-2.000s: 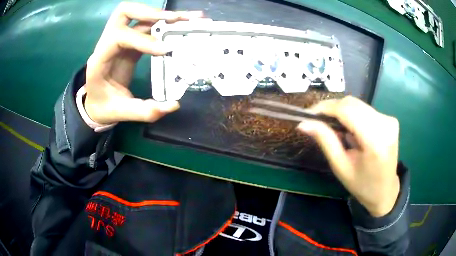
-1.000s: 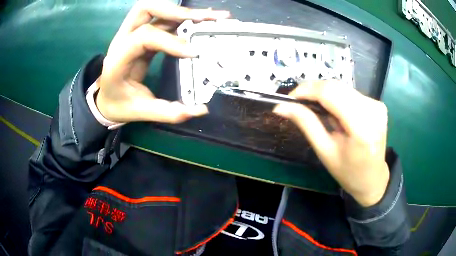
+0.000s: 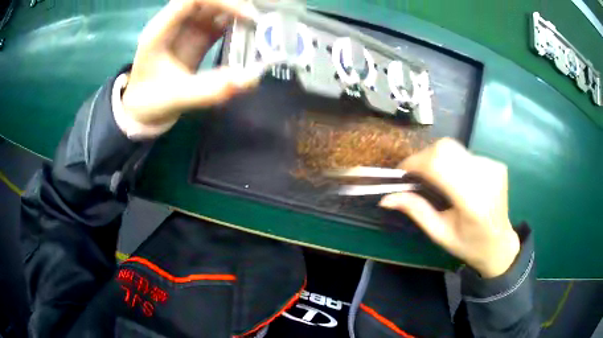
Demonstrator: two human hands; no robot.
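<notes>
My left hand (image 3: 182,69) grips the left end of a silvery metal assembly (image 3: 324,61) with three round units, tilted down to the right above the tray; hand and left end are blurred. My right hand (image 3: 456,201) holds silver tweezers (image 3: 377,181), prongs apart and pointing left, below the assembly and not touching it. An orange-brown heap of fine wire offcuts (image 3: 357,146) lies in the black tray (image 3: 228,185) under the assembly, close to the tweezers. I cannot tell if the prongs touch the heap.
The tray lies on the glossy green bench (image 3: 529,178), its raised rim around the heap. Another silvery assembly (image 3: 567,58) lies on the green surface at the upper right. My dark sleeves and jacket fill the bottom.
The assembly has moved up and left and now tilts down to the right. The tweezers have moved from its lower edge down over the tray, and their prongs are apart.
</notes>
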